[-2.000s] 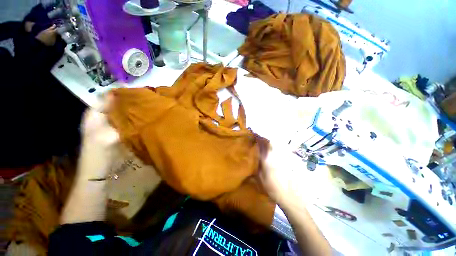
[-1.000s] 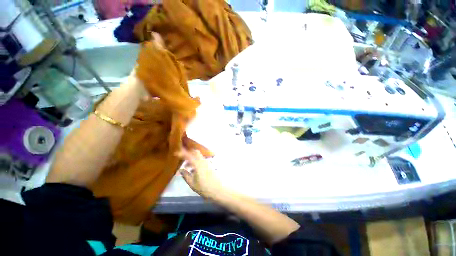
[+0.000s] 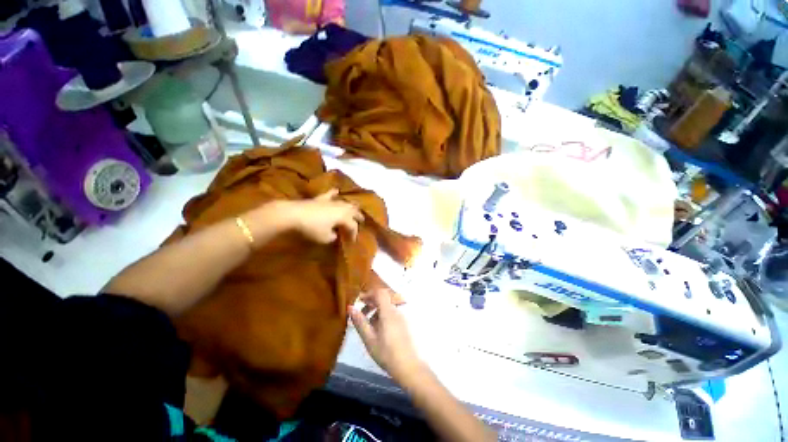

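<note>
A rust-brown garment point(image 3: 268, 293) lies gathered on the white table in front of me and hangs over its front edge. My left hand point(image 3: 328, 217) rests on top of the garment with fingers bent on a fold near its right side. My right hand point(image 3: 380, 324) is lower, at the garment's right edge, its thumb and fingertips at the fabric. A strap-like end of the garment reaches right towards the needle area of the white sewing machine point(image 3: 605, 289).
A rust garment bundle point(image 3: 415, 104) sits behind. Pale yellow cloth point(image 3: 579, 186) drapes behind the machine. Red snips point(image 3: 551, 358) lie under its arm. A purple overlock machine point(image 3: 73, 129) and thread cones stand at left. A person's pink sleeve point(image 3: 307, 12) shows at the back.
The left hand has come down from the raised fabric onto the garment. The garment now lies lower and spread out more. The right hand stays at its right edge. The camera view has shifted.
</note>
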